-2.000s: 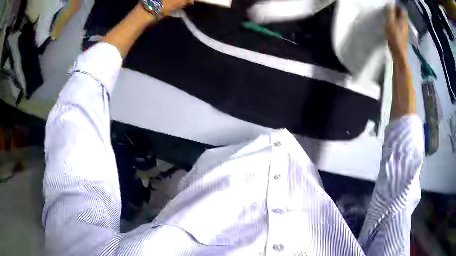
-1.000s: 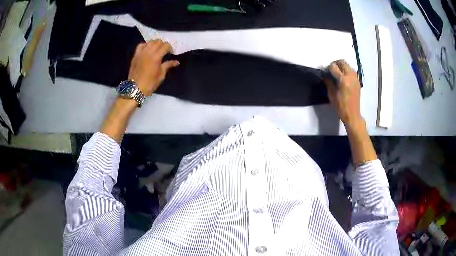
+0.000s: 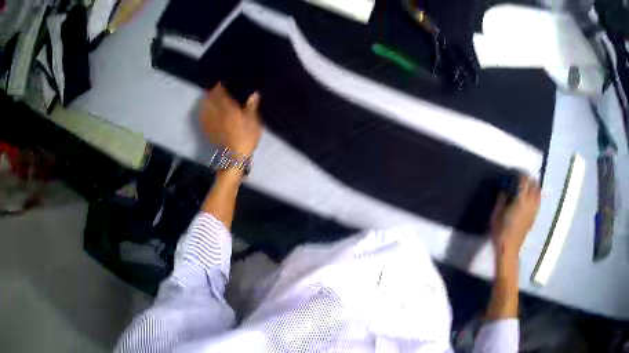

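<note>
A long curved black cut panel lies on the pale table. A light strip of table separates its upper edge from larger black fabric. My left hand, blurred, is at the panel's lower left edge, thumb and fingers apart. My right hand is at the panel's right end, fingers closed around something dark that looks like the panel's end; a separate small object there cannot be ruled out. A green-handled tool lies on the larger fabric, beside dark, blurred shears.
A white pattern card lies at the upper right. A pale straight strip and a mottled dark block lie right of my right hand. Offcuts are heaped at the far left. The table's front edge runs below the panel.
The view has turned and shifted. My left hand has moved from on top of the panel to its lower left edge. My right hand, earlier holding up a pale card, stays at the panel's right end.
</note>
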